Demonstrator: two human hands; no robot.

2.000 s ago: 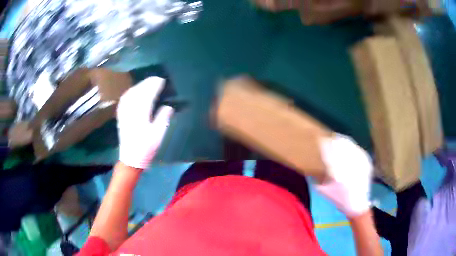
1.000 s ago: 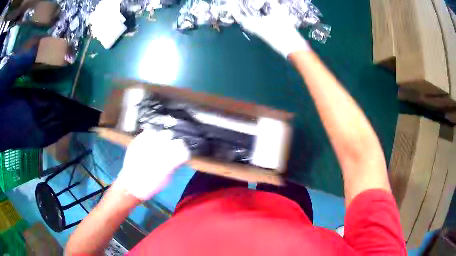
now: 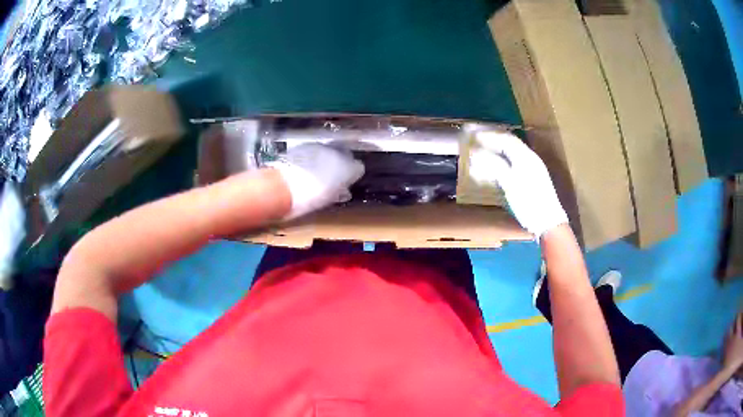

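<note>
An open long carton [image 3: 342, 226] lies at the table's front edge, its lid flap folded out toward the red shirt. Inside lies a dark product in shiny clear plastic [image 3: 411, 177]. A pale end insert [image 3: 243, 140] shows at the carton's left end. My left hand [image 3: 319, 175], in a white glove, is inside the carton on the plastic-wrapped contents; whether it grips them is hidden. My right hand [image 3: 515, 173], also gloved, is at the carton's right end, its fingers on the brown end flap [image 3: 477, 186].
Closed cartons [image 3: 570, 122] lie side by side at the right. Another open filled carton [image 3: 147, 114] is at the left, a white glove near its lower left. A heap of silvery bagged parts [image 3: 90, 49] lies at the far left. A person in purple [image 3: 672, 383] is at the lower right.
My right hand has come back from the bagged parts pile to the carton's right end. My left hand has moved further into the carton. The view has shifted, and the carton now lies straighter.
</note>
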